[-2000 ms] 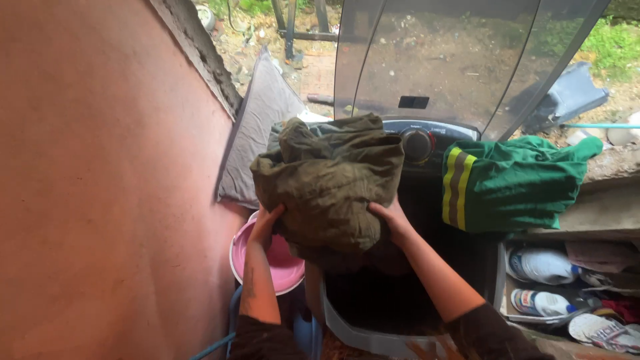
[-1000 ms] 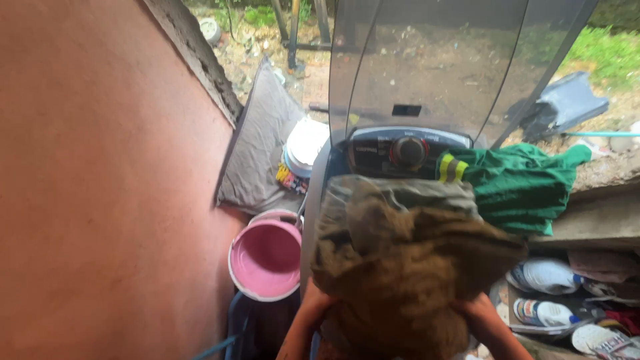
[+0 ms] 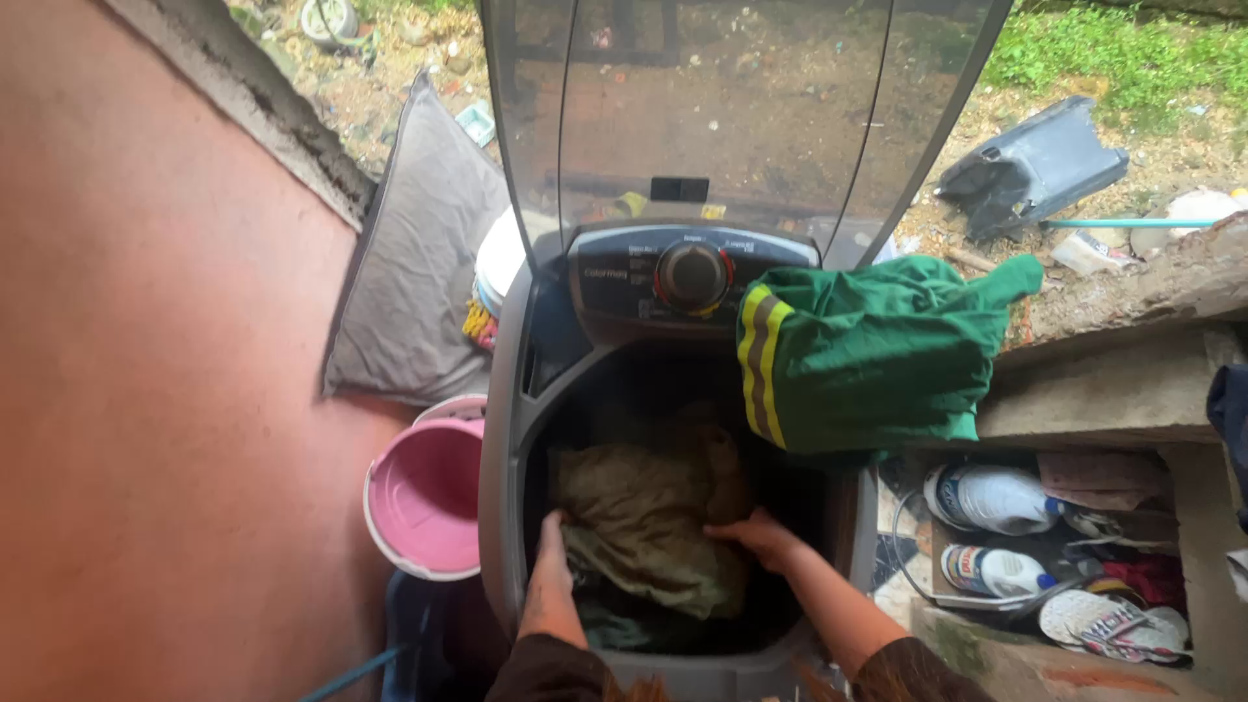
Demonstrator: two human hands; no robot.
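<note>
Inside the dark tub of a top-loading washing machine lies a bundled olive-brown cloth garment. My left hand grips its left edge, with the fingers partly hidden. On the other side, my right hand holds the garment's right part. Darker green cloth shows below it in the tub. A green garment with a yellow and grey stripe hangs over the machine's right rim. The smoky transparent lid stands raised behind the control dial.
A pink bucket and a grey cushion are beside the machine, near the wall. To the right, a concrete ledge stands above a shelf with plastic bottles and flip-flops.
The olive-brown garment was held up over the machine in the earlier frames; both hands have lowered it into the tub. The green striped garment still hangs at the right.
</note>
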